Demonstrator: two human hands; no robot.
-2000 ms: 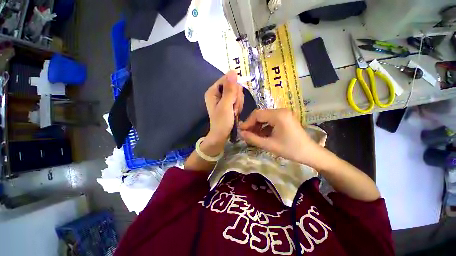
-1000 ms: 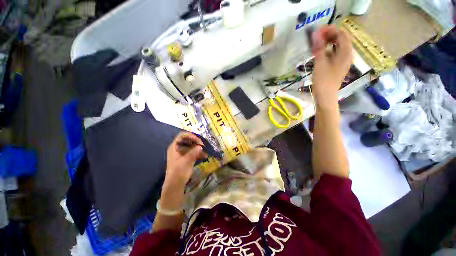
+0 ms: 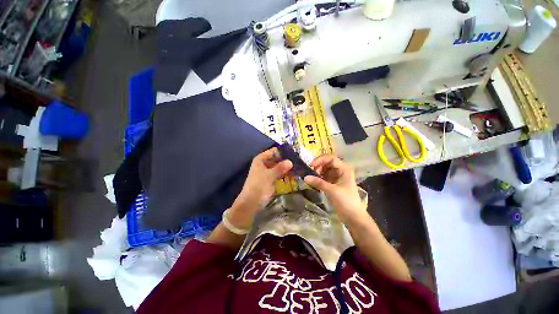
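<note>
A large dark garment panel (image 3: 196,153) lies left of the taped machine bed. A small dark strip (image 3: 295,162) at its right corner is stretched between my hands, in front of the needle area. My left hand (image 3: 265,175) pinches the strip's left side, thumb and fingers together. My right hand (image 3: 331,178) pinches its right end. Whether the strip is joined to the panel cannot be told. The white sewing machine (image 3: 392,37) with blue lettering stands beyond my hands.
Yellow-handled shears (image 3: 401,147) lie right of the bed, beside a dark rectangular pad (image 3: 348,121). Snips and small tools lie behind the shears. A blue crate (image 3: 140,221) is under the panel. A dark purple spool (image 3: 501,214) is at the lower right. Dark pieces (image 3: 178,49) lie at the upper left.
My right hand has come down from in front of the machine head to the strip beside my left hand. The strip is now held between both hands. The camera view has shifted.
</note>
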